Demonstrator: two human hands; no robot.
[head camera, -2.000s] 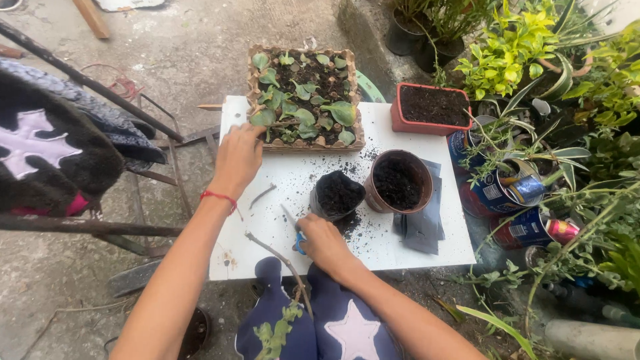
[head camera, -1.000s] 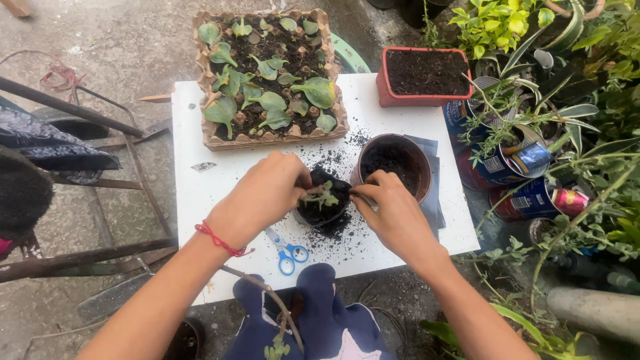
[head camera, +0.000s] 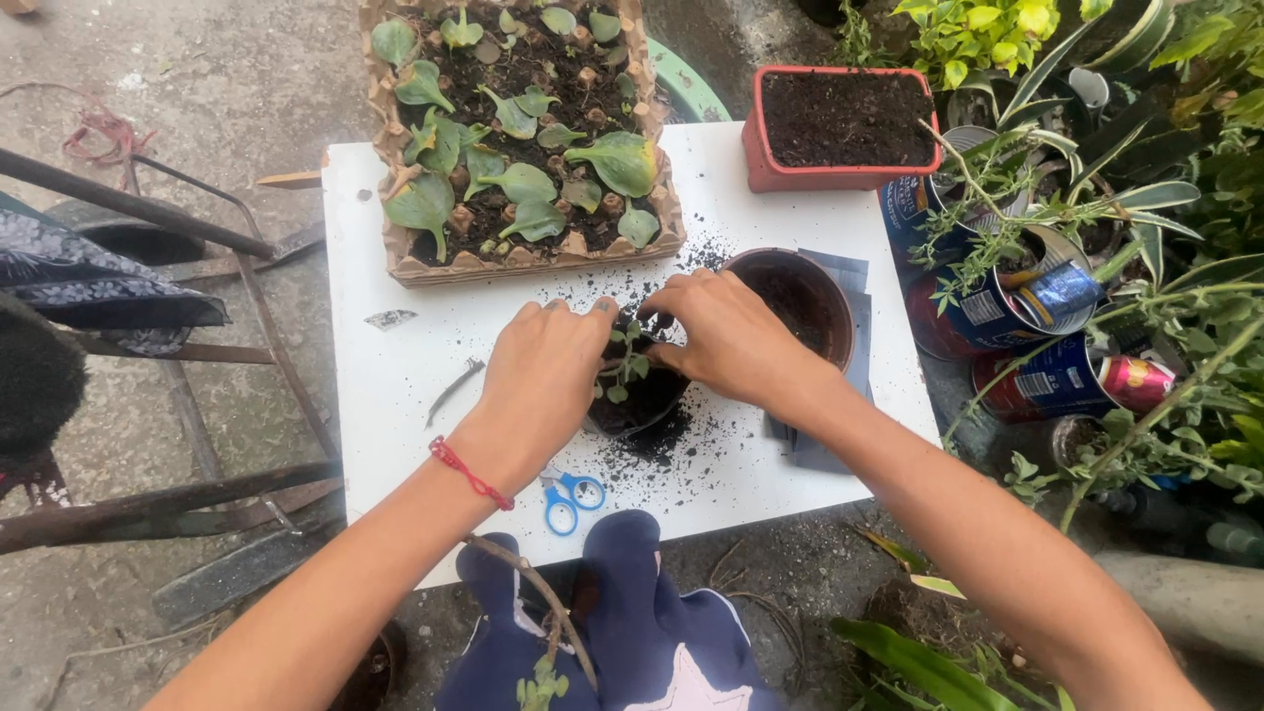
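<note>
A small leafy cutting stands in a dark pot of soil on the white board. My left hand is at the pot's left rim, its fingertips by the cutting; whether they grip the stem is hidden. My right hand bends over the pot from the right, fingers curled and apart at the soil. Just right of it is a brown round pot partly filled with soil. Blue-handled scissors lie in front of the small pot, and a bit of cut stem lies at left.
An egg-carton tray of soil and leaf cuttings sits at the back left. A red rectangular planter with soil is at the back right. Dark plastic sheets lie under the brown pot. Planted cans stand at right, a metal frame at left.
My left hand moved from the tray's edge to the small pot. My right hand let go of the scissors, now on the board, and came to the pot. The cutting now stands in the soil.
</note>
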